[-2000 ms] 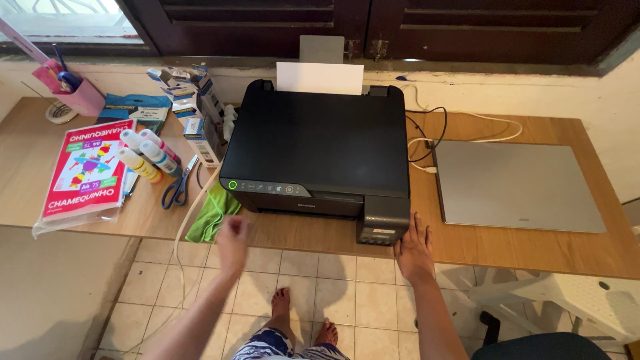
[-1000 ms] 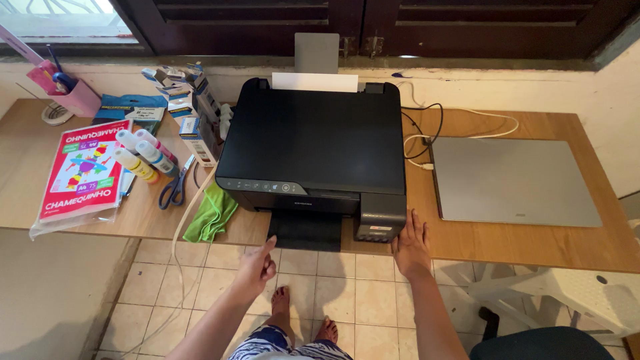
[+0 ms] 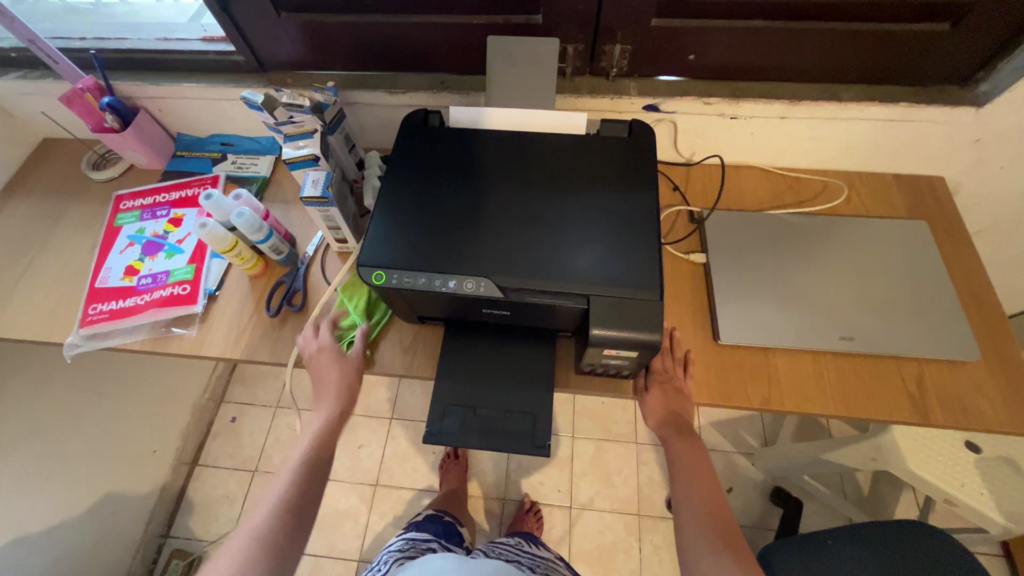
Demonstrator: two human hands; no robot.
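A black Epson ink tank printer (image 3: 520, 208) stands on the wooden desk (image 3: 800, 384), its round power button lit green. White paper (image 3: 518, 119) stands in its rear feeder, and its black output tray (image 3: 492, 388) sticks out over the desk's front edge. My left hand (image 3: 332, 360) is at the front edge by a green cloth (image 3: 362, 310) and a pale cable (image 3: 322, 302); its fingers are apart, and whether it touches the cloth cannot be told. My right hand (image 3: 668, 380) rests on the desk edge against the printer's right front corner, holding nothing.
Left of the printer are scissors (image 3: 290, 284), several ink bottles (image 3: 240, 232), a red paper pack (image 3: 152, 256), small boxes (image 3: 328, 208) and a pink pen holder (image 3: 138, 140). A closed laptop (image 3: 836, 284) and cables (image 3: 720, 188) lie right. Below are a white stool (image 3: 920, 472) and dark chair (image 3: 872, 548).
The output tray, not out in the oldest frame, came partly out and now extends further. My left hand has moved from beside the tray to the green cloth. The right hand has stayed put.
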